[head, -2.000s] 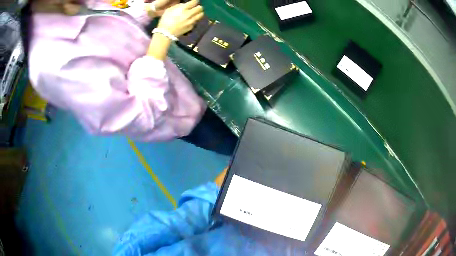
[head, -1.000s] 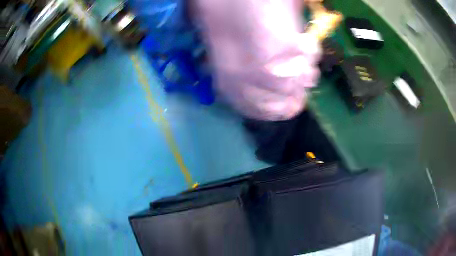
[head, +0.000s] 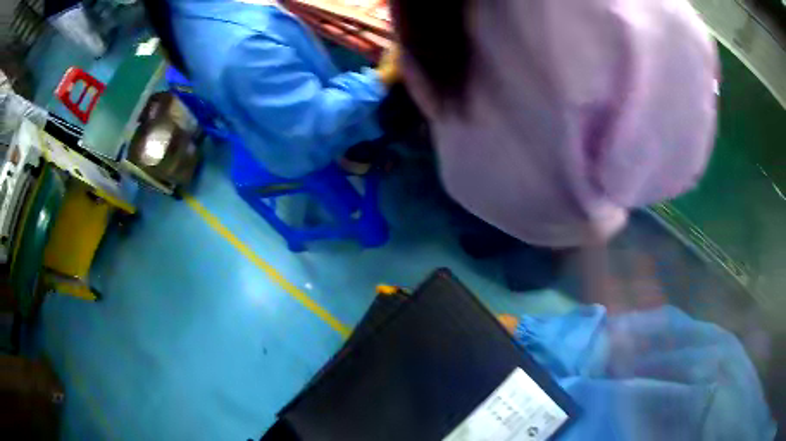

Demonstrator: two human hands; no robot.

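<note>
A black flat box (head: 422, 370) with a white printed label fills the bottom centre, tilted, with another dark box edge behind its left side. My right hand (head: 508, 323) shows only as a small patch at the box's right edge, below a blue sleeve; its fingers are mostly hidden. An orange-yellow fingertip (head: 388, 290) at the upper left edge appears to be my left hand; the rest of it is hidden behind the boxes.
A person in a pink smock (head: 569, 129) stands close ahead, between me and the green bench (head: 732, 198). A person in blue (head: 258, 95) sits on a blue stool (head: 319, 207). A red stool (head: 80, 93) and yellow-sided furniture (head: 77, 237) stand left. Blue floor has a yellow line.
The view has swung left, away from the conveyor and the gold-print boxes. The held black boxes have turned and now show the label at lower right. The seated person and blue stool have come into fuller view.
</note>
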